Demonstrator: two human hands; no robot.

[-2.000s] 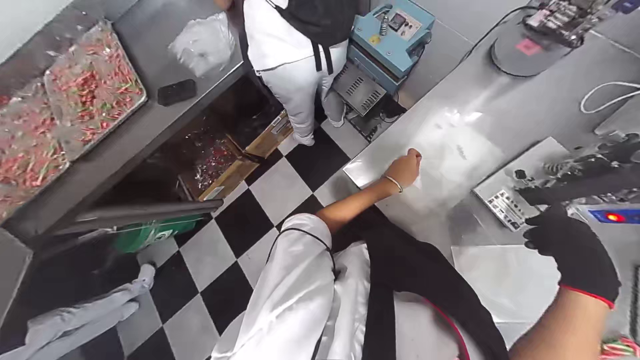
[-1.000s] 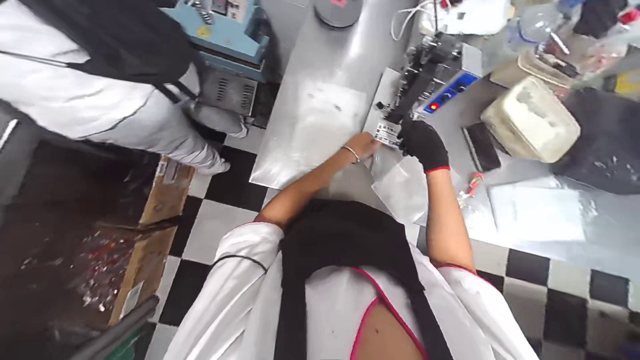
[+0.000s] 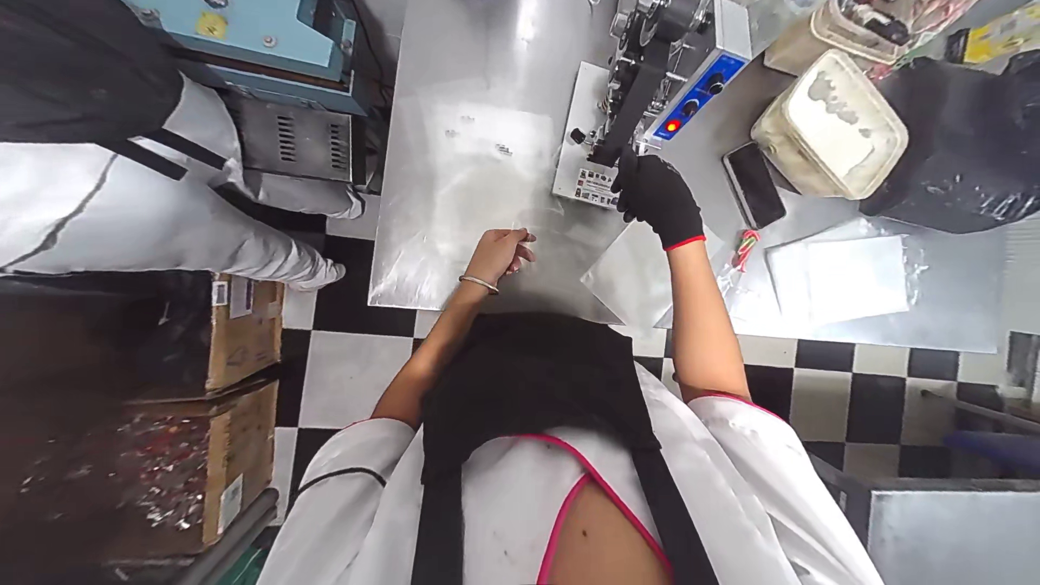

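Bare, with a bracelet at the wrist, my left hand (image 3: 502,253) hovers over the steel table (image 3: 561,280), fingers loosely curled; whether it pinches a bit of clear film cannot be told. A black glove covers my right hand (image 3: 652,193), which lies against the handle end of a tabletop coding machine (image 3: 642,89) with a blue control panel and a red light. The machine's base plate (image 3: 597,185) bears printing. To the left of it lie clear plastic bags (image 3: 496,150) with small dark print. Another clear bag (image 3: 634,272) lies below my right hand.
Right of the machine are a phone (image 3: 754,185), a white-lidded tub (image 3: 849,126), a black plastic bag (image 3: 959,146), a wrapped red-and-white candy (image 3: 743,248) and a stack of clear bags (image 3: 857,279). At left, a person (image 3: 122,195) stands near a blue machine (image 3: 260,41) and cardboard boxes (image 3: 244,333).
The view has swung toward the right side of the table. My left hand has moved away from the machine's base, to the left. My right hand remains at the machine.
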